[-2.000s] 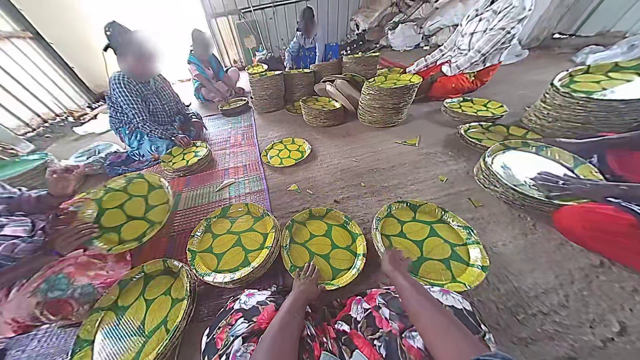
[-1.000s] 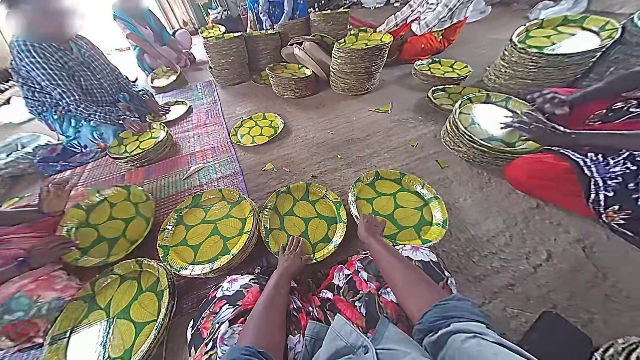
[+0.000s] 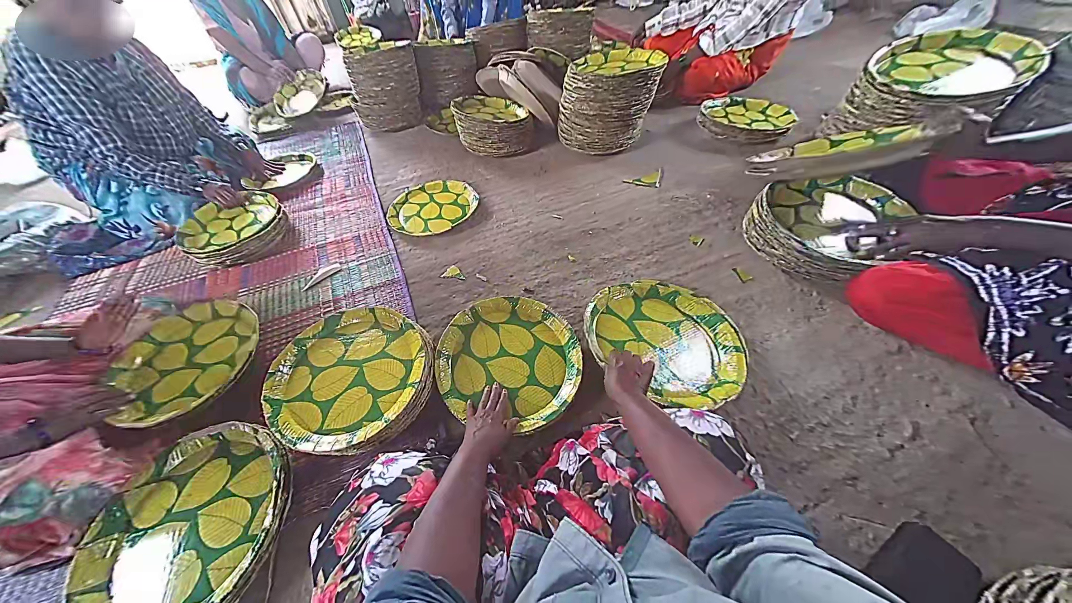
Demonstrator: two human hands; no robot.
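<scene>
A round plate with a yellow leaf pattern on green [image 3: 511, 352] lies in front of my lap. My left hand [image 3: 491, 419] rests on its near rim with the fingers apart. To the right is another leaf-patterned plate [image 3: 662, 335] with a bright glare on it. My right hand [image 3: 628, 377] is at its left near edge, fingers curled; whether they grip the rim cannot be told. Left of the middle plate stands a stack of the same plates [image 3: 347, 377].
Another stack [image 3: 193, 502] stands at the lower left, by a neighbour's hands holding a plate [image 3: 188, 360]. A woven mat [image 3: 335, 218] runs back on the left. A single plate [image 3: 433, 208] and scraps lie on the floor ahead. Co-workers sit by stacks left, right [image 3: 796, 243] and behind.
The view has tilted down and shifted. The co-worker on the right now has a plate lifted above their stack. My hands remain at the same two plates.
</scene>
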